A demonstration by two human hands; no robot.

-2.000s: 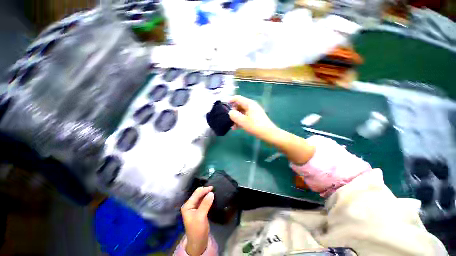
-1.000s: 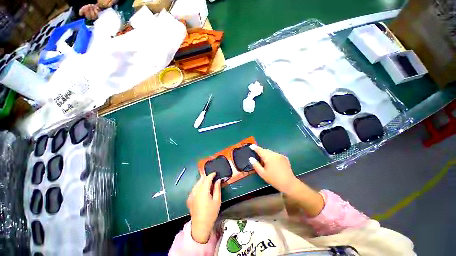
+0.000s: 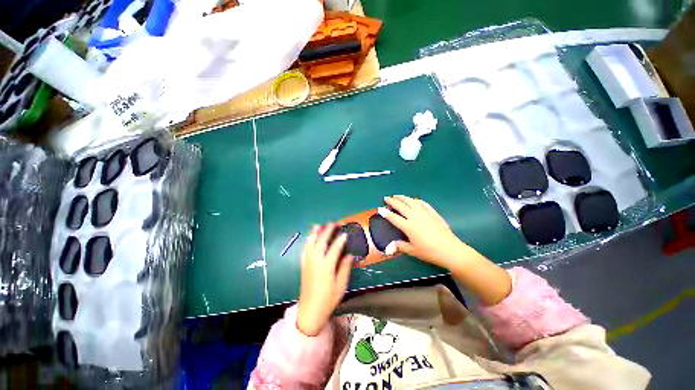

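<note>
An orange fixture (image 3: 370, 254) lies on the green mat near its front edge, with a black rounded-square part in each of its two recesses. My right hand (image 3: 421, 232) rests on the right black part (image 3: 383, 231), fingers at its top and right edges. My left hand (image 3: 323, 263) is at the left black part (image 3: 355, 241), fingers over its left side, slightly blurred. Both hands partly cover the fixture. A white stick (image 3: 358, 176) and a white-handled tool with a dark point (image 3: 333, 152) lie behind the fixture.
A stacked blister tray (image 3: 114, 297) with black parts stands at left. Another tray (image 3: 495, 91) at right holds several black parts. A white bottle (image 3: 410, 147) with tissue (image 3: 424, 122), orange fixtures (image 3: 339, 46), a yellow tape ring (image 3: 291, 89) and white boxes (image 3: 621, 75) lie farther back.
Both black parts remain in the fixture. My left fingers have moved from the left part's front edge up over its left side. My right hand stays at the right part. The view has shifted.
</note>
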